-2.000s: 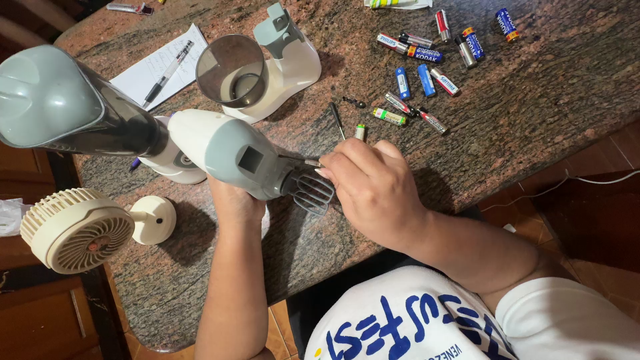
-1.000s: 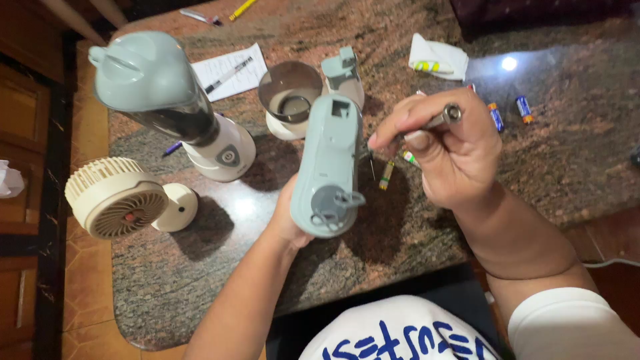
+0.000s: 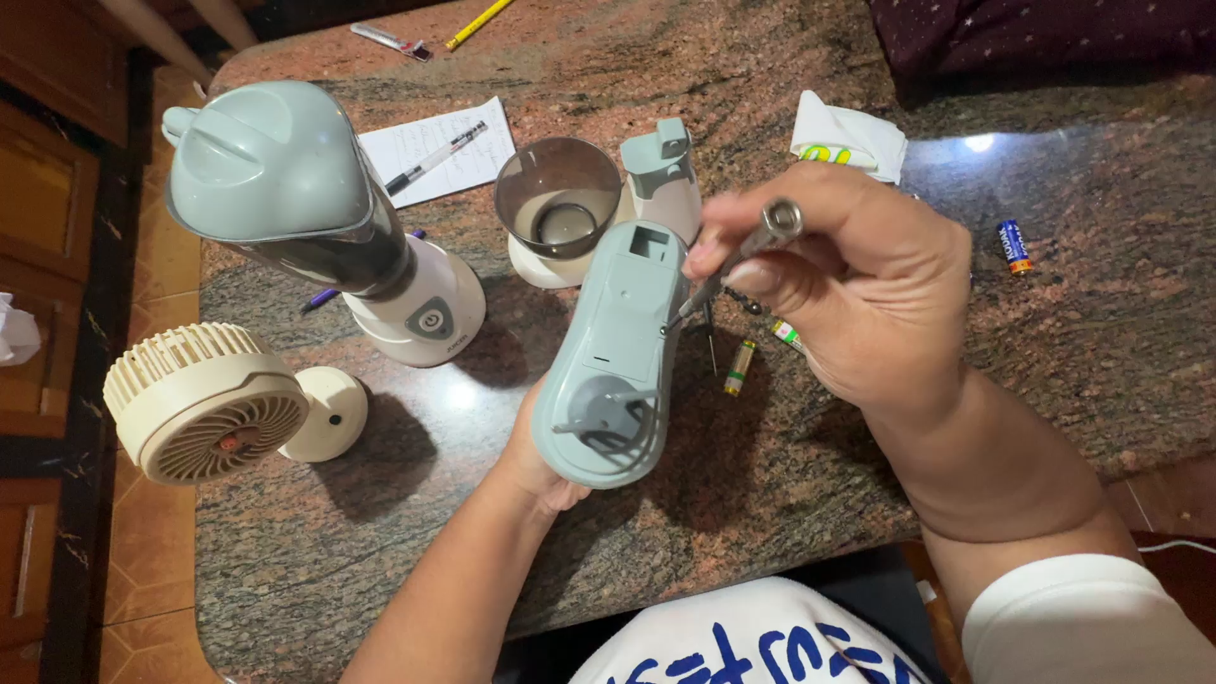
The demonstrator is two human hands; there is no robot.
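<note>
My left hand holds a toy hand mixer from below, its grey-green underside facing up and its beaters toward me. In my right hand is a small metal screwdriver, pinched between the fingers, with its tip at a small hole on the right edge of the mixer's underside. Behind the mixer stands its pale base with a smoky bowl. A green and gold battery lies to the right of the mixer, near a thin dark metal tool.
At the left stand a toy blender and a cream fan. A pen rests on a sheet of paper. A crumpled white wrapper and a blue battery lie at the right on the stone tabletop.
The mixer has turned from its side to underside up. My right hand, near the beaters two seconds ago, now has the screwdriver's tip at the underside's edge. The view has shifted.
</note>
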